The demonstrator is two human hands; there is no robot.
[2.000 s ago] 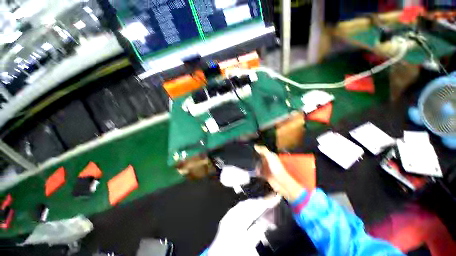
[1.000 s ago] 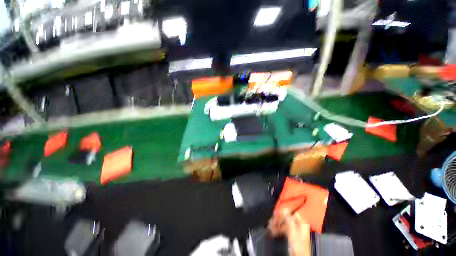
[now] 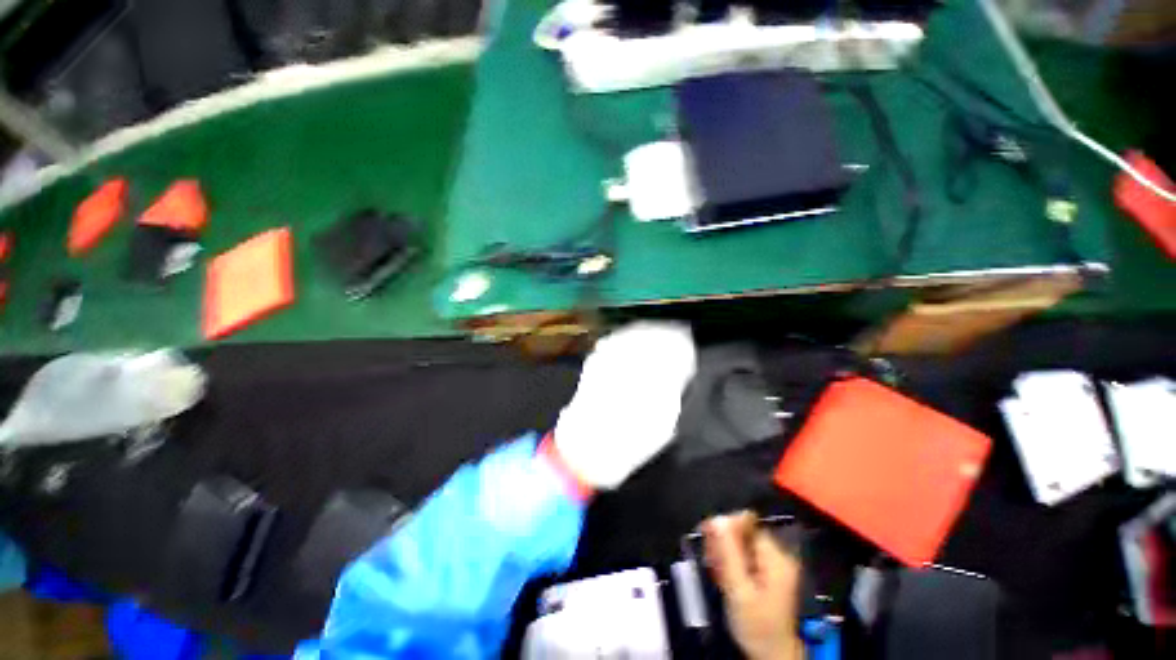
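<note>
My left hand [image 3: 628,404], in a white glove, is at the left side of a flat black box [image 3: 729,406] on the mat below the green stand; its fingertips are blurred. My bare right hand [image 3: 758,580] is at the bottom, its fingers over another black box with a pale label [image 3: 693,596]. Blur hides whether either hand grips its box. An orange-red square pad [image 3: 885,469] lies to the right. A white upturned unit or cover [image 3: 600,621] is at the bottom edge, left of my right hand.
The green stand [image 3: 774,264] holds a black box [image 3: 758,142], a white power strip [image 3: 761,54] and thin cables. Orange pads [image 3: 248,284] and a dark item [image 3: 368,252] lie on the green strip. A clear bag [image 3: 103,393] and grey-black boxes [image 3: 222,535] are left; white units [image 3: 1060,436] right.
The view has tilted down and moved closer to the stand. My left hand has reached forward to the black box. My right hand has left the orange pad. A dark item now lies on the green strip.
</note>
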